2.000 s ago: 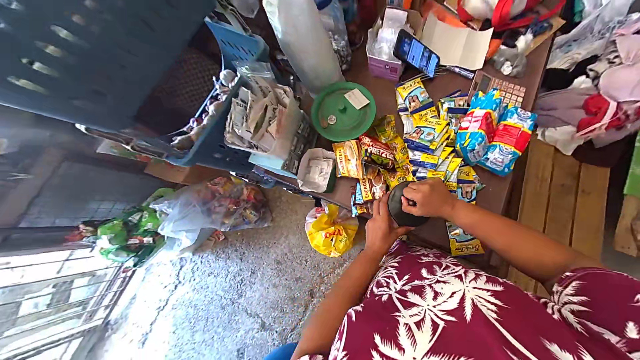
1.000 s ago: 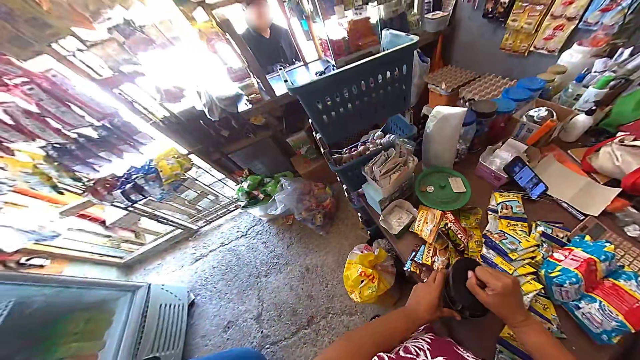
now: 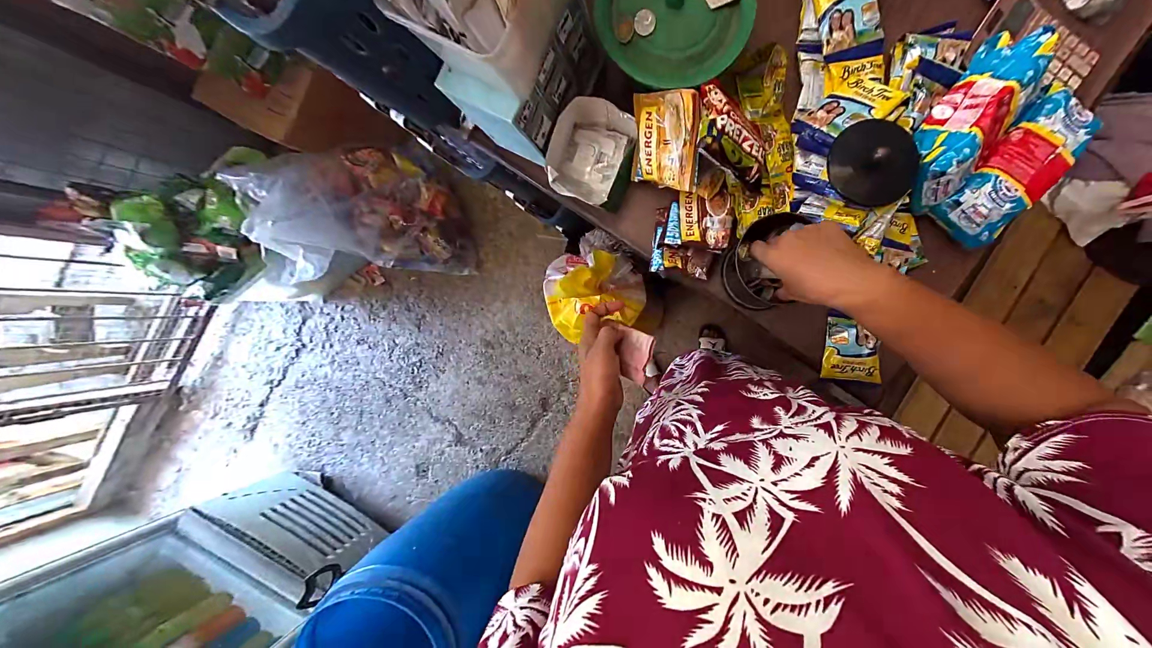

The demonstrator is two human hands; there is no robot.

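Observation:
My right hand reaches down into a round black container at the table's near edge; its fingertips are partly hidden inside. A round black lid lies apart from the container, on Birch Tree sachets. My left hand is off the table, above the floor, and holds a pinkish piece of paper, perhaps a banknote. Just beyond that hand is a yellow plastic bag. Energen packs and a Pretzels pack lie behind the container.
A green round lid or tray holds coins. Beside it stands a white-lined tub. Blue and red packs lie at the right. On the floor are a filled clear bag, a blue barrel and a glass-topped freezer.
Both hands were on the black container; the left is now away from it, holding the pinkish paper. The container is open, its lid on the sachets. The view has swung widely.

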